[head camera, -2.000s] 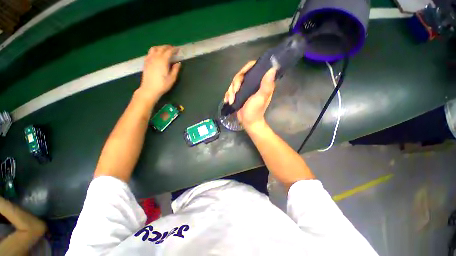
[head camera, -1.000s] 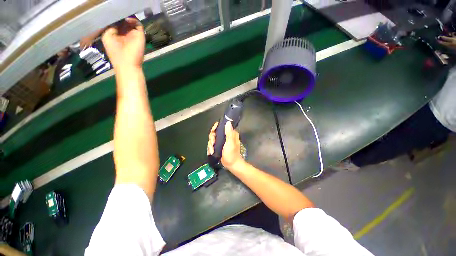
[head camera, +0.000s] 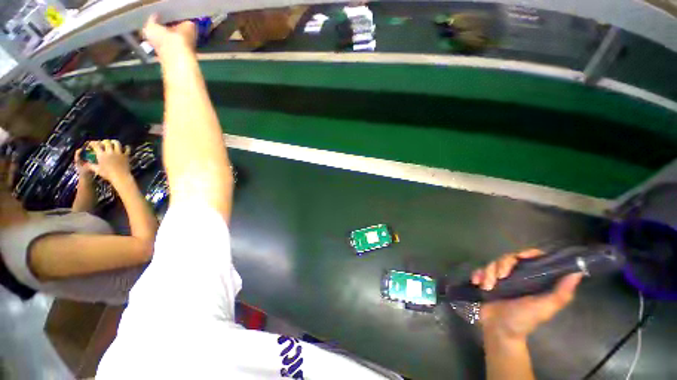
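My right hand (head camera: 523, 308) holds the black electric screwdriver (head camera: 545, 273), its narrow end pointing left. A green-faced unit (head camera: 410, 289) with black edges lies on the dark green mat just left of that end, not visibly touched. A second unit (head camera: 372, 238), with a small orange tab, lies flat behind it. My left hand (head camera: 172, 35) is stretched far out at the top left, small and blurred, by a dark blue thing; whether it grips anything cannot be told. A shiny, speckled dish (head camera: 468, 310) is partly hidden beneath the screwdriver and my right hand.
A purple-rimmed fan-like cylinder (head camera: 653, 256) stands at the right edge, by a black cord (head camera: 616, 345) and white cable (head camera: 638, 334). The white-edged green conveyor (head camera: 445, 137) runs behind the mat. At left another person (head camera: 96, 237) handles a small green part beside black stacked items.
The view has swung left, so the units and screwdriver appear further right. My left hand has gone from the conveyor edge to far out at the top left. My right hand still holds the screwdriver.
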